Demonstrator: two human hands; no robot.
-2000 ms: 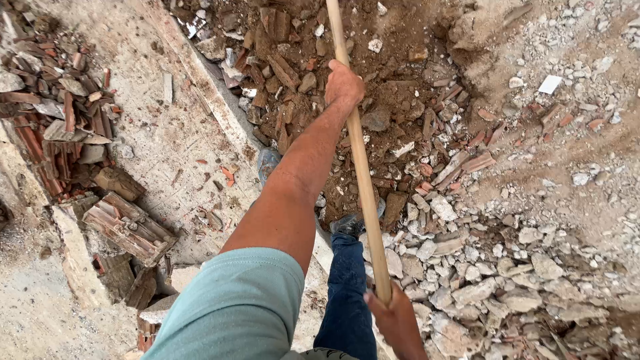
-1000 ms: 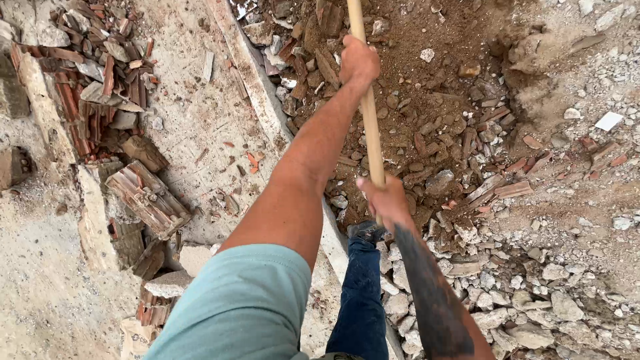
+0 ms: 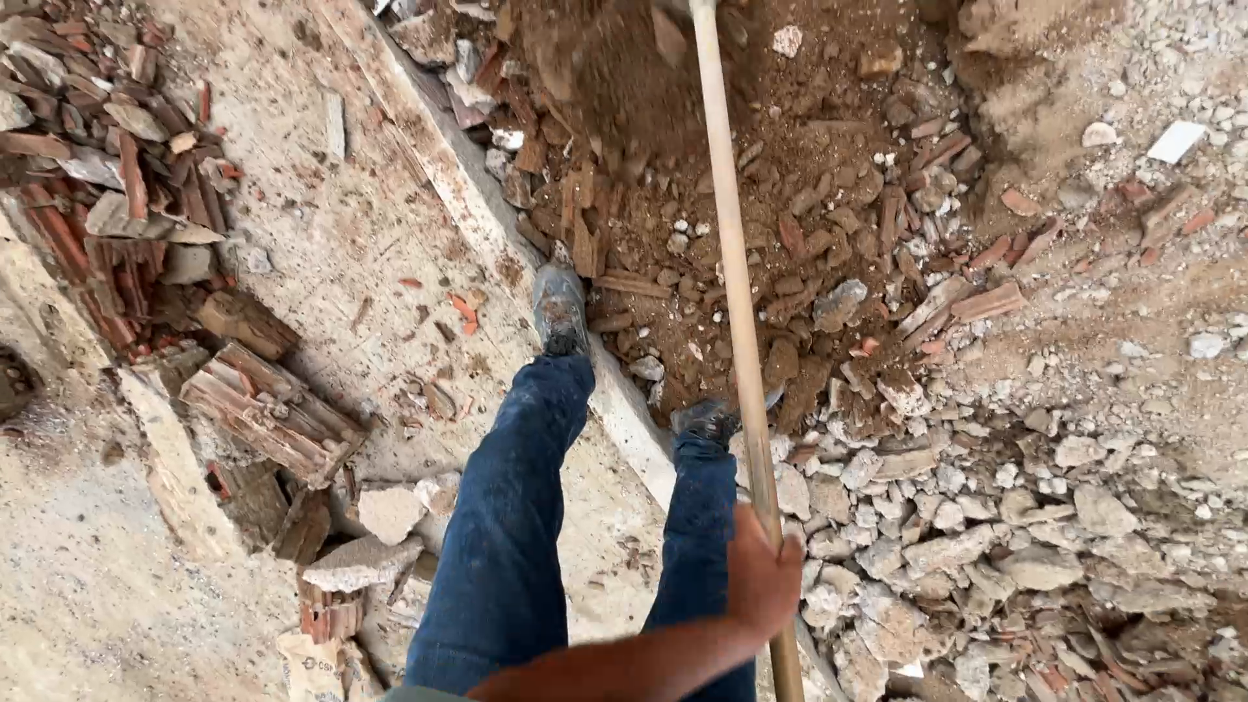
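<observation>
My left hand is closed around a long wooden tool handle near the bottom of the view, with the forearm coming in from the lower left. The handle runs upward over brown soil mixed with rubble. A bit of the tool's head shows at the top edge, too little to name its kind, and the soil beside it is blurred. My right hand is out of view.
My left boot is at a pale concrete curb; my right boot stands by the soil. Broken bricks lie left, stone rubble lower right. A white tile piece lies upper right.
My left hand was higher on the handle one second ago and now grips it much lower. My right hand, on the handle earlier, has gone out of view.
</observation>
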